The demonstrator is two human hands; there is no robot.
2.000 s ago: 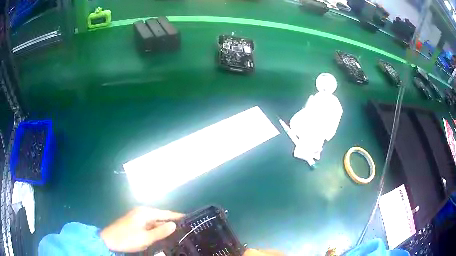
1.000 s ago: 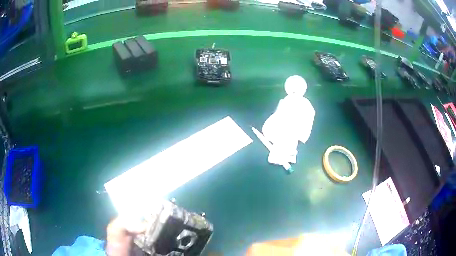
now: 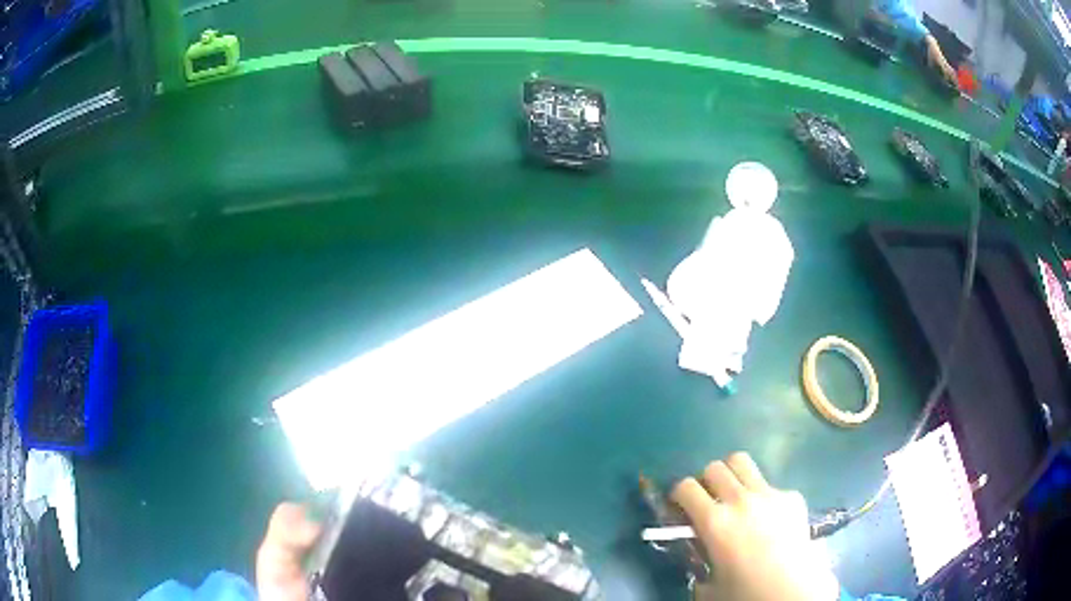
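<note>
My left hand holds a black and silver-grey device housing by its left side at the bottom of the view. The housing is tilted, with a ring-shaped opening facing up, and its lower part is cut off by the picture's edge. My right hand is to the right of the housing, apart from it, closed around an air blow gun. A hose runs from the gun up to the right. The gun's body is mostly hidden by my fingers.
A glaring white strip lies ahead. A white bottle, tape roll, label sheet and black tray are right. A blue bin is left. A circuit board unit and black blocks lie beyond.
The device was first board side up; it now shows its ringed back and is larger in view. My right hand has come into full view around the blow gun. A person's arm appears at top right.
</note>
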